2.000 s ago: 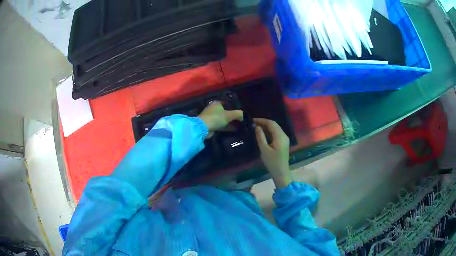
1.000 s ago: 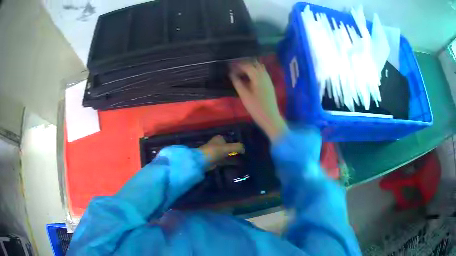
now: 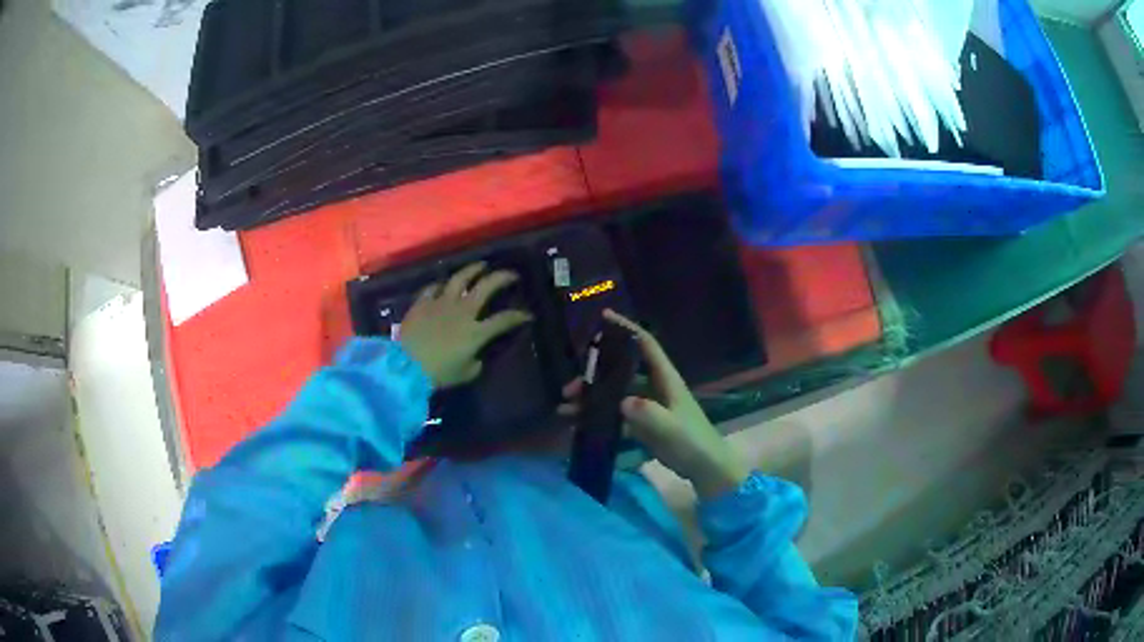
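A black compartment tray [image 3: 696,282] lies in front of me. A black handset-like unit [image 3: 580,270] with a small white label and yellow lettering lies in one of its pockets. My left hand [image 3: 458,329] is spread over the pockets to the left, fingers apart; whether it touches a unit there cannot be told. My right hand [image 3: 677,424] holds another black unit [image 3: 600,433] tilted on edge, above the tray's near edge. A white mark shows on that unit. The tray's rightmost pocket looks dark, with no unit visible.
A red mat [image 3: 289,376] lies under the tray. Stacked black trays [image 3: 402,113] stand at the far left. A blue bin [image 3: 916,201] with upright white sheets is at the far right. White paper [image 3: 201,257] lies at the left. A red stool [image 3: 1066,351] stands beyond the bench.
My right hand has come back from the tray stack and now holds a unit near my body. My left hand has moved left, uncovering the unit with yellow lettering. The view has shifted.
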